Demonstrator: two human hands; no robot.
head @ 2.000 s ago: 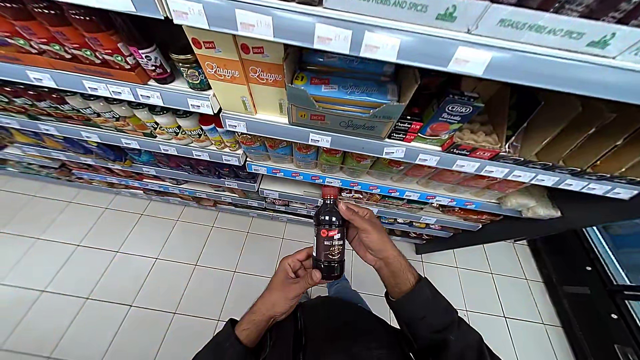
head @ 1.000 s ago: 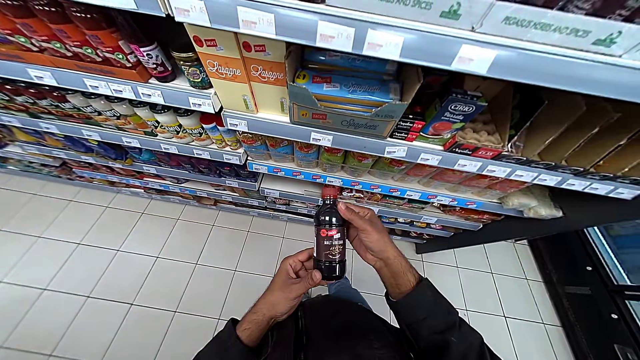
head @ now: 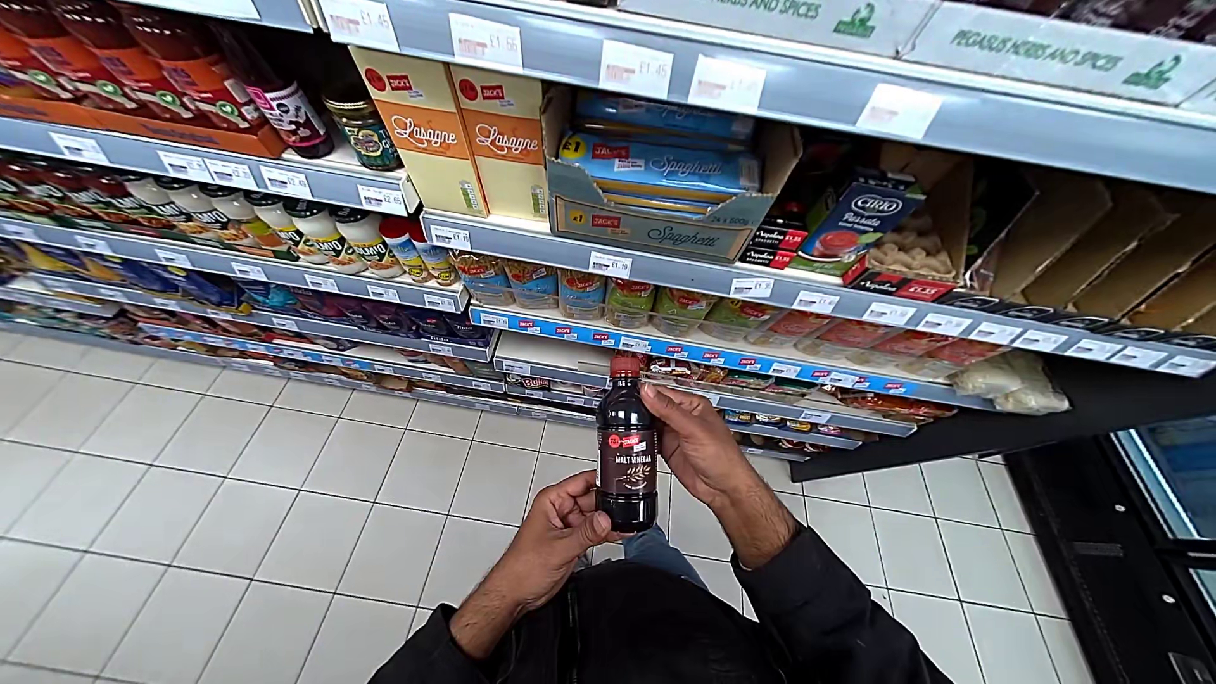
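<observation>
A dark bottle of malt vinegar (head: 627, 456) with a red cap stands upright between my two hands in front of my body, its label facing me. My left hand (head: 567, 522) grips the bottle's lower part, with the thumb near its base. My right hand (head: 692, 437) holds it from the right side, its thumb and fingers at the shoulder just below the cap. The far sides of the fingers are hidden behind the bottle.
Shop shelves (head: 665, 294) run across the view beyond the bottle. They hold lasagne boxes (head: 503, 142), a carton of spaghetti packs (head: 655, 223), a passata carton (head: 860, 218), jars (head: 313, 228) and sauce bottles (head: 204, 71). Pale floor tiles (head: 237, 475) lie below. A black-framed glass unit (head: 1164, 475) is at right.
</observation>
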